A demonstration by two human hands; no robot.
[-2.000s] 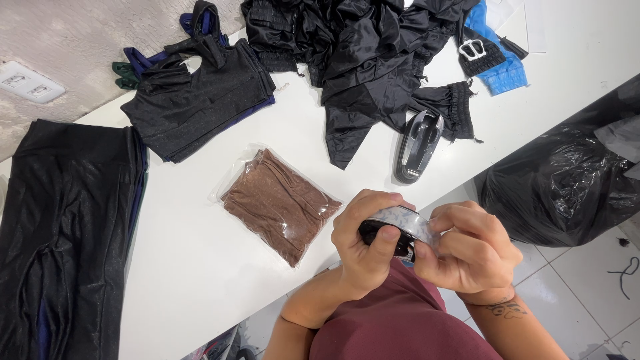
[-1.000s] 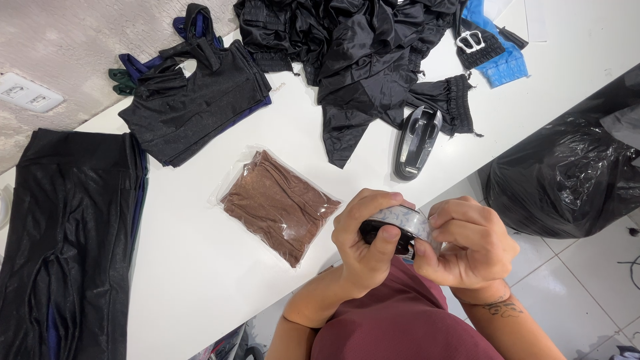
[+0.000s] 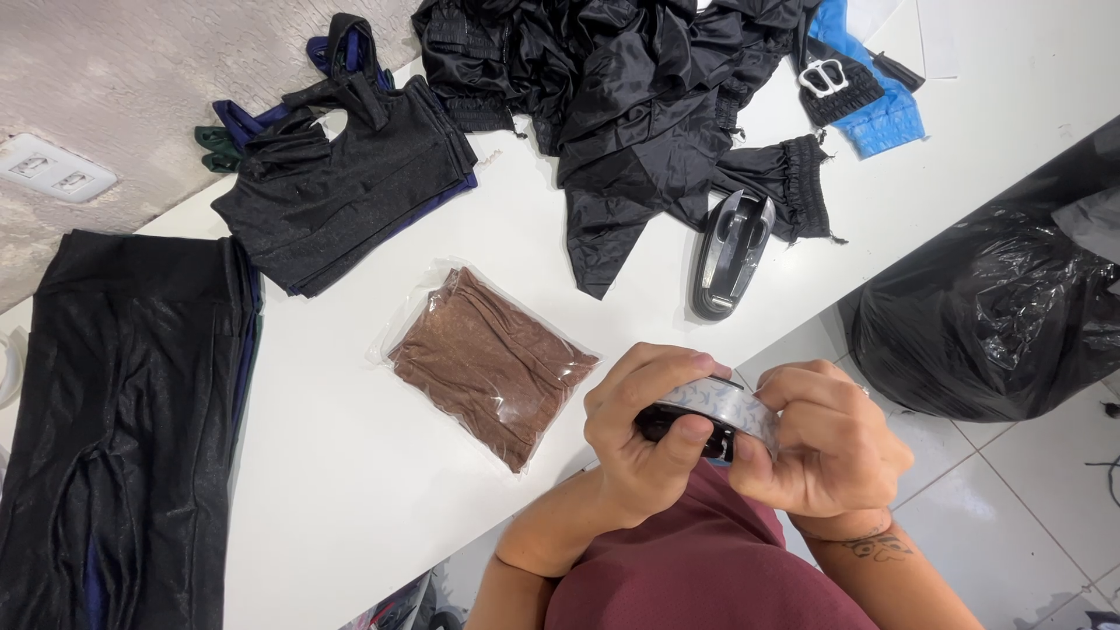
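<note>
My left hand [image 3: 652,429] grips a black tape dispenser [image 3: 669,423] that carries a roll of patterned tape [image 3: 719,402], above the near edge of the white table. At the roll's right side, my right hand [image 3: 822,442] pinches the tape between thumb and fingers; the fingertips partly hide it. To the left of my hands, a folded brown garment in a clear plastic bag [image 3: 494,367] lies on the table. A black stapler-like tool [image 3: 732,254] rests just beyond my hands, beside crumpled black satin garments [image 3: 643,114].
Folded dark tops [image 3: 350,184] and a stack of black leggings [image 3: 131,420] lie at the left, near a wall socket [image 3: 54,168]. Blue fabric [image 3: 884,122] with a white buckle [image 3: 822,78] lies at the back right. A black plastic bag [image 3: 980,315] stands right of the table.
</note>
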